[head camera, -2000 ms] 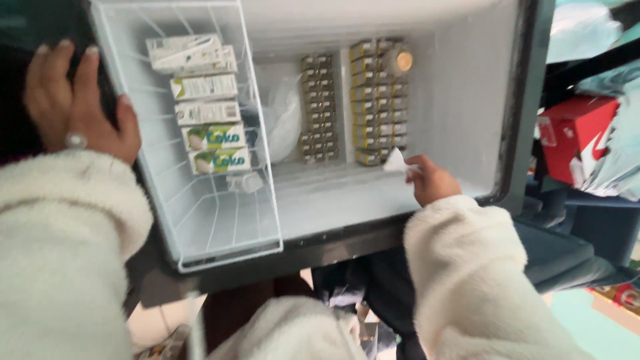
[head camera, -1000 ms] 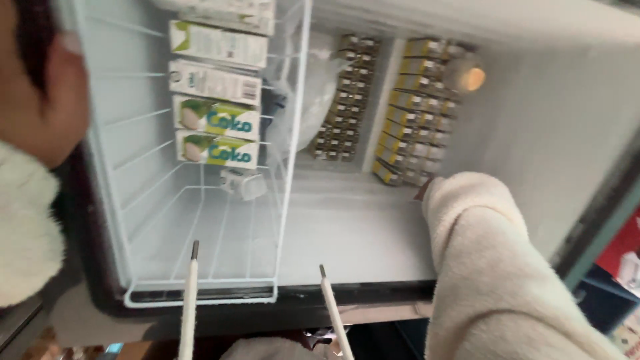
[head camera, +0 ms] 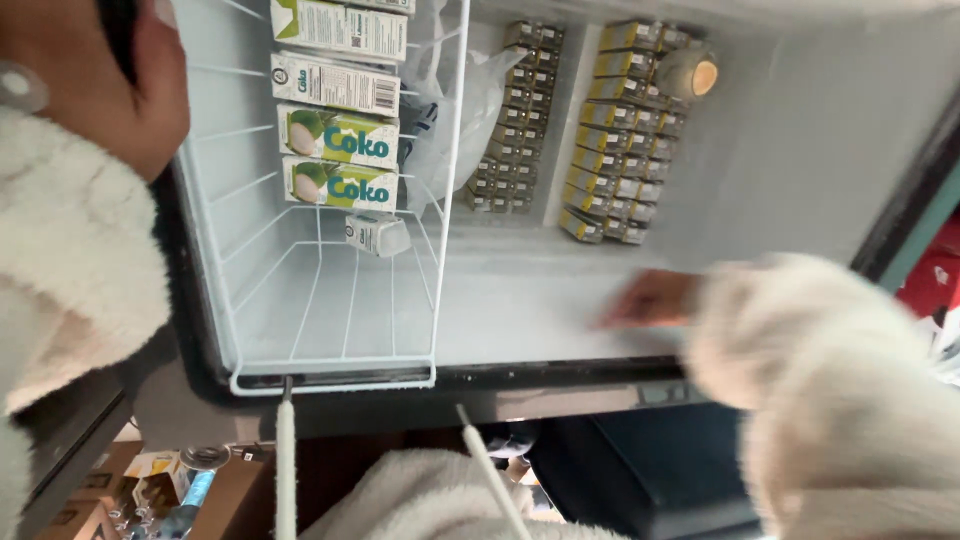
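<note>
My left hand (head camera: 112,75), with a ring, lies at the upper left on the rim side of a chest freezer (head camera: 525,375); its fingers are partly cut off by the frame. My right hand (head camera: 649,300) is blurred over the freezer floor, below two blocks of stacked small packs (head camera: 619,150), and whether it holds anything cannot be told. A white wire basket (head camera: 330,364) hangs at the left, holding Coko cartons (head camera: 341,184) in a column and a small crumpled carton (head camera: 377,234). A clear plastic bag (head camera: 469,112) lies beside the basket.
A round container (head camera: 688,73) with an orange top rests on the right-hand packs. Two drawstring cords (head camera: 286,465) hang in front of the freezer's near edge. Cardboard boxes (head camera: 82,517) stand at the lower left, and a red box (head camera: 934,277) is at the far right.
My right hand held something white by the packs two seconds ago; now it is over the freezer floor, and no white item shows. The view has moved closer to the freezer.
</note>
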